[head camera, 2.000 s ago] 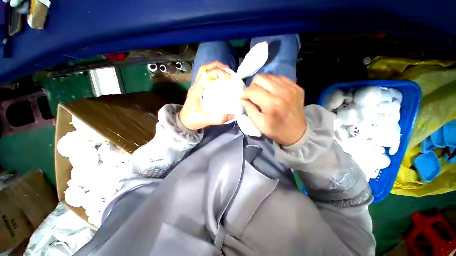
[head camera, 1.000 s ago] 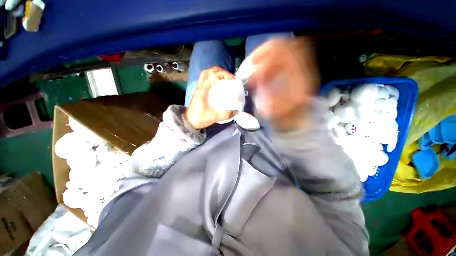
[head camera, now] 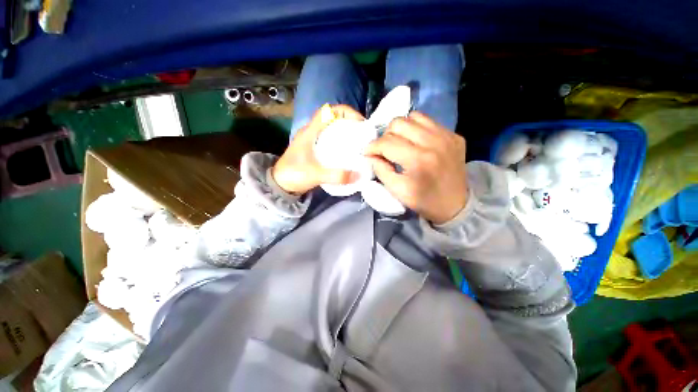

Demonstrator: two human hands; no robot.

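A white plush rabbit head [head camera: 342,145] is held above my lap, with one ear pointing up and the other pointing down towards the apron. My left hand [head camera: 303,159] grips the round part from the left, with a small yellow cover on one digit. My right hand [head camera: 425,164] is at the right side of the head between the ears, its fingertips pinched against it. A needle or thread cannot be made out. The fingertips of my right hand partly hide the spot they touch.
A cardboard box [head camera: 90,230] of white pieces stands at left, beside a clear plastic bag [head camera: 90,354]. A blue basket [head camera: 632,164] of white pieces is at right, near a yellow bag [head camera: 667,122] with blue plastic pieces. A blue-covered table edge [head camera: 344,31] lies ahead.
My right hand, blurred and raised away from the head a second ago, is back against it. My left hand has kept hold of the head, which is turned slightly.
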